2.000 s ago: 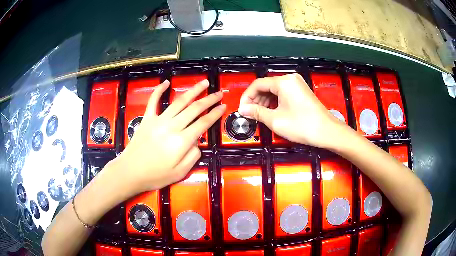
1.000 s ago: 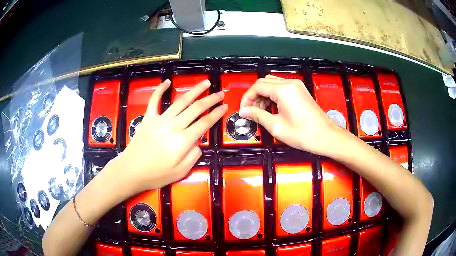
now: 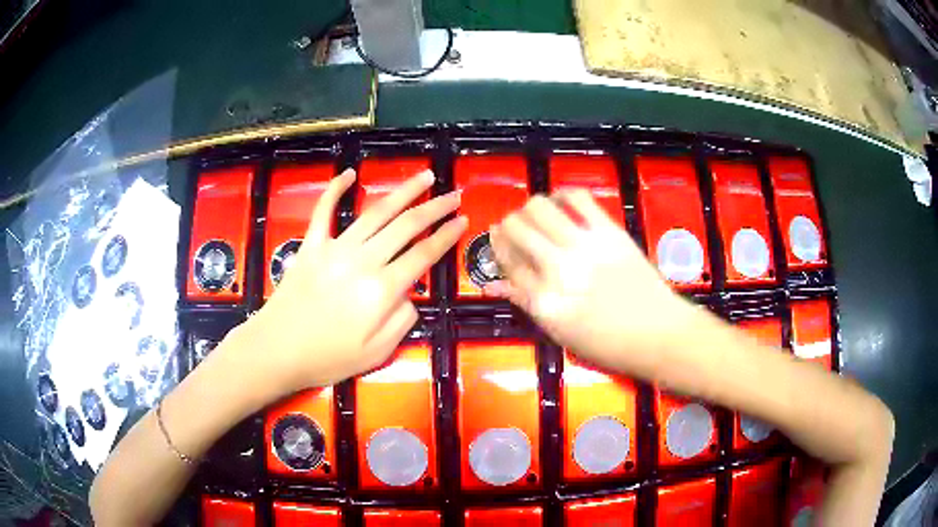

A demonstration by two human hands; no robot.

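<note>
Red housings sit in rows in the black compartment tray. A black-and-silver trim disc lies on a top-row housing near the middle. My right hand is on that disc's right part, blurred, with bent fingers; whether it grips anything is hidden. My left hand lies spread, palm down, over the top-row housings to the left, fingers apart, holding nothing. Other trim discs show at the left of the top row and in the second row. Housings further right bear bare pale circles.
Clear carrier film with several discs lies left of the tray, partly over white paper. Behind the tray stand a metal upright with a black cable, a tan board and a yellowish strip.
My right hand has turned from an upright pinch at the disc's top to a lower, flatter pose over its right side. My left hand has barely moved. The tray appears slightly shifted.
</note>
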